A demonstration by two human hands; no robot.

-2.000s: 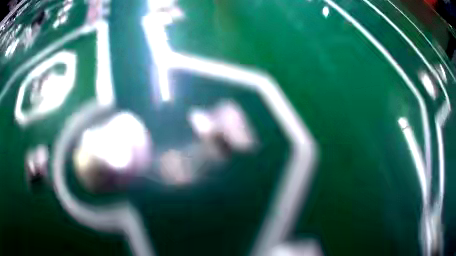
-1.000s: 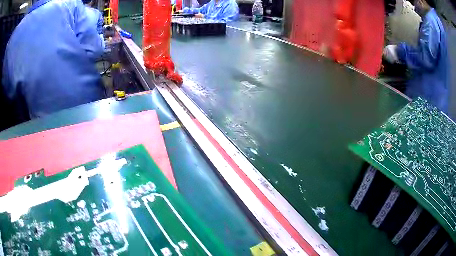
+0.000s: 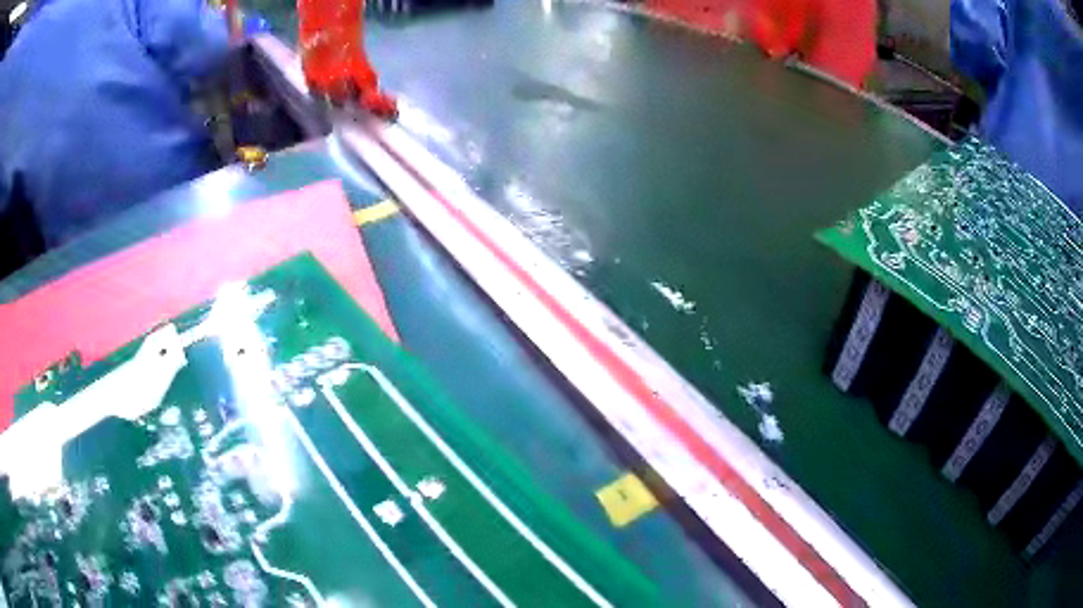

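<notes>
A green circuit board (image 3: 368, 475) with white markings and solder points lies at the lower left, cut off by the left and bottom edges of the picture. Glare whitens part of its top. It overlaps a pink foam sheet (image 3: 297, 238) that shows behind it. Neither my left hand nor my right hand is in the picture.
A white rail with a red stripe (image 3: 570, 315) runs diagonally beside the green conveyor (image 3: 665, 154). A board on dark, white-banded supports (image 3: 974, 273) stands at right. A red-wrapped post (image 3: 333, 54) rises at top. People in blue smocks are at upper left and upper right.
The view has tilted down from one second ago, so the boards, rail and post sit higher in the picture. Two seconds ago, a green board surface filled the view close up.
</notes>
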